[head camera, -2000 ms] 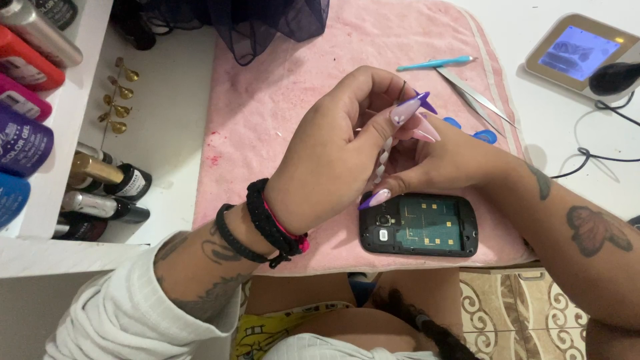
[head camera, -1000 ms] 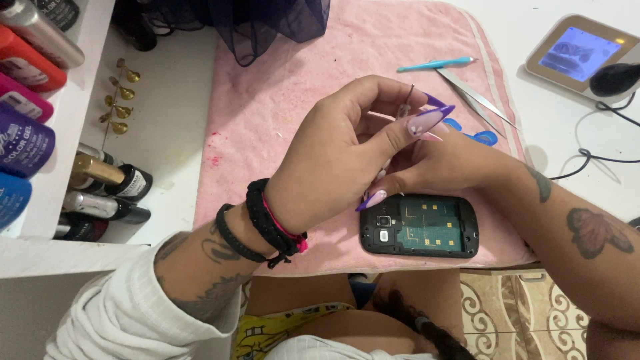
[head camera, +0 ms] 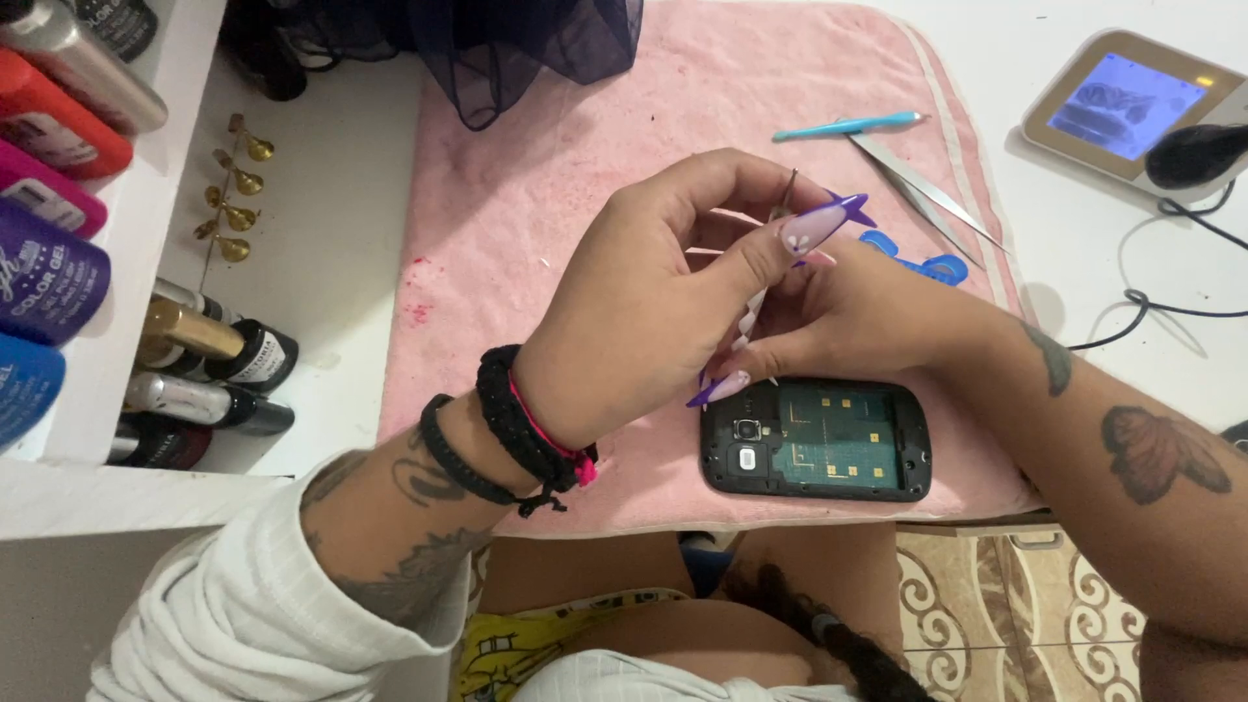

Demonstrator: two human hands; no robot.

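My left hand (head camera: 634, 283) is closed on a slim tool with a white twisted handle (head camera: 749, 320); its thin metal tip points up past the fingers. My right hand (head camera: 838, 302) meets the left around the same handle, its fingers partly hidden. Just below the hands, an opened phone (head camera: 814, 441) lies on a pink towel (head camera: 546, 146), its camera and battery bay showing. Beyond the right hand are metal tweezers (head camera: 921, 190), a light blue pen-like tool (head camera: 848, 126) and a blue plastic piece (head camera: 941, 268).
At the left, a white shelf (head camera: 146, 224) holds several nail polish bottles (head camera: 44, 278). Dark sheer fabric (head camera: 507, 49) lies at the towel's top edge. A device with a lit screen (head camera: 1126, 102) and a black cable (head camera: 1136, 310) are at the right, beside a gold leaf ornament's opposite side.
The fingers have shifted around the slim tool, and its metal tip now shows above them. The phone has stayed in place.
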